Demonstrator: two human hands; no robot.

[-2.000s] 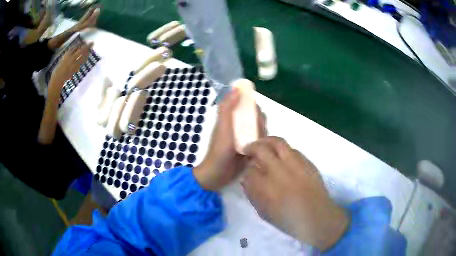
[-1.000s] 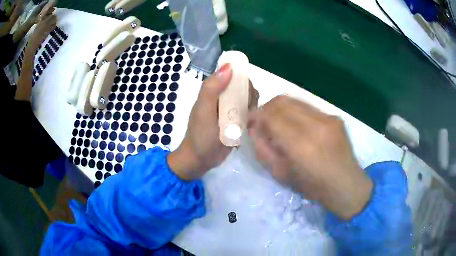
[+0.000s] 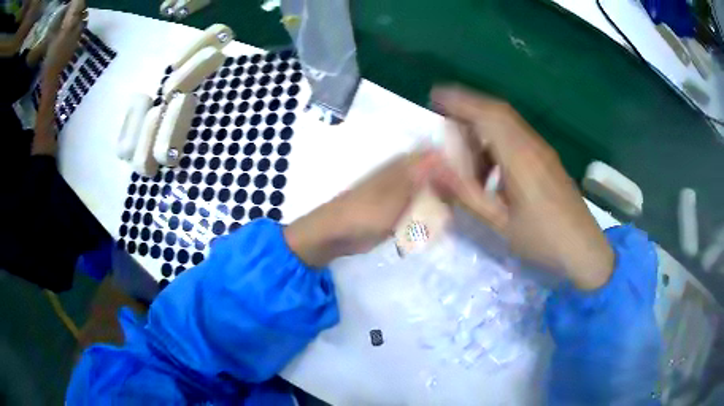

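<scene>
A cream device housing [image 3: 419, 226] is held between my two hands, tilted, its near end showing a round patch with small dark marks. My left hand [image 3: 373, 208] grips it from the left. My right hand [image 3: 528, 190] is blurred, at its upper right side; its fingers partly cover the housing, and whether they grip it is unclear. Small clear pieces [image 3: 484, 317] lie in a loose heap below the hands. A small dark tab [image 3: 376, 337] lies on the white tabletop.
Black round pads [image 3: 230, 151] lie in rows at left, with several housings [image 3: 176, 127] on and beside them. A wrapped metal post [image 3: 329, 63] stands at the green belt [image 3: 476, 47]. A housing [image 3: 613, 187] is at right. Another person's hand [image 3: 59, 47] is upper left.
The housing in my hands has moved right and tilted, and its round end patch now shows marks instead of glare. My right hand has risen, uncovering more of the clear pieces.
</scene>
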